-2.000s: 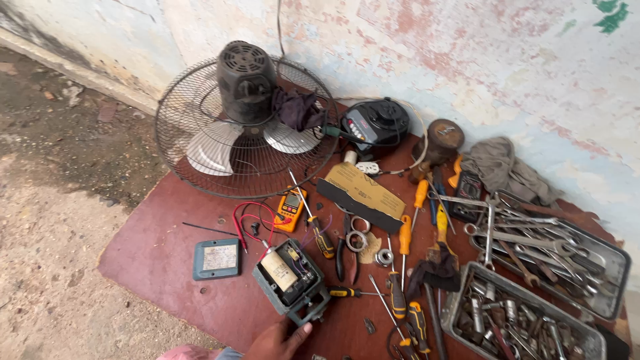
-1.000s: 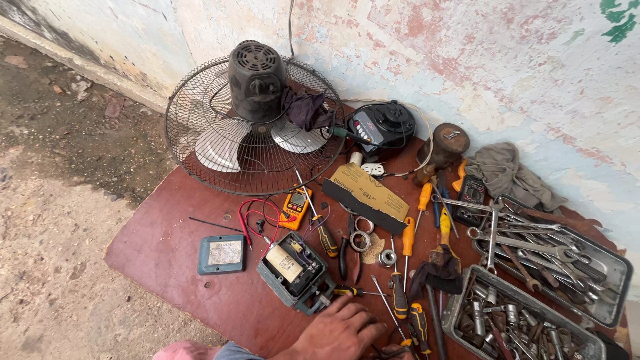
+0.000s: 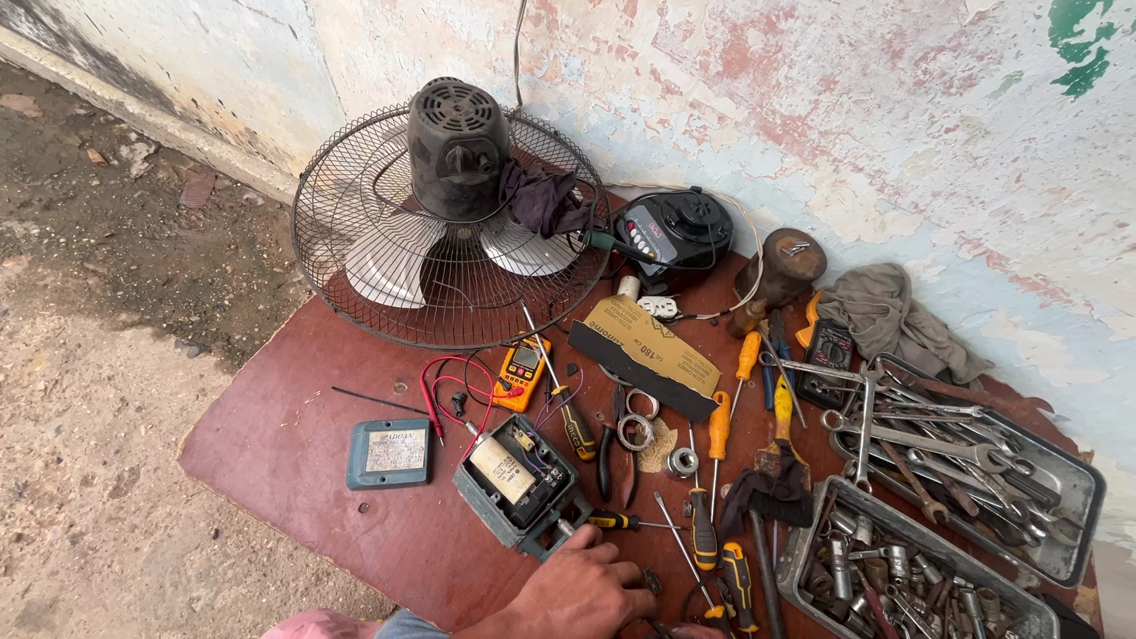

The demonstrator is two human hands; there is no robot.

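Observation:
My left hand (image 3: 581, 581) reaches in from the bottom, its curled fingers at the metal shaft (image 3: 564, 527) of a small motor. The motor's grey-green terminal box (image 3: 497, 515) is uncovered, showing a cream cylindrical capacitor (image 3: 501, 469), wires and terminals. Its detached cover (image 3: 389, 454) lies to the left, bearing a plate with writing. An orange multimeter (image 3: 522, 373) with red and black leads lies behind the box. Only a small part of my right hand (image 3: 697, 631) shows at the bottom edge; its grip is hidden. A black-and-yellow screwdriver (image 3: 614, 520) lies beside the shaft.
A caged fan (image 3: 453, 266) and a blender base (image 3: 679, 235) stand near the wall. Sandpaper (image 3: 648, 351), bearing rings (image 3: 635, 432), pliers (image 3: 617, 453) and several screwdrivers crowd the middle. Trays of wrenches (image 3: 1078, 532) and sockets (image 3: 799, 550) fill the right of the red-brown board (image 3: 293, 426).
My left hand has come farther into view from the bottom edge. Its fingers moved from the lower edge of the motor housing to the shaft. The housing and cover lie about where they were.

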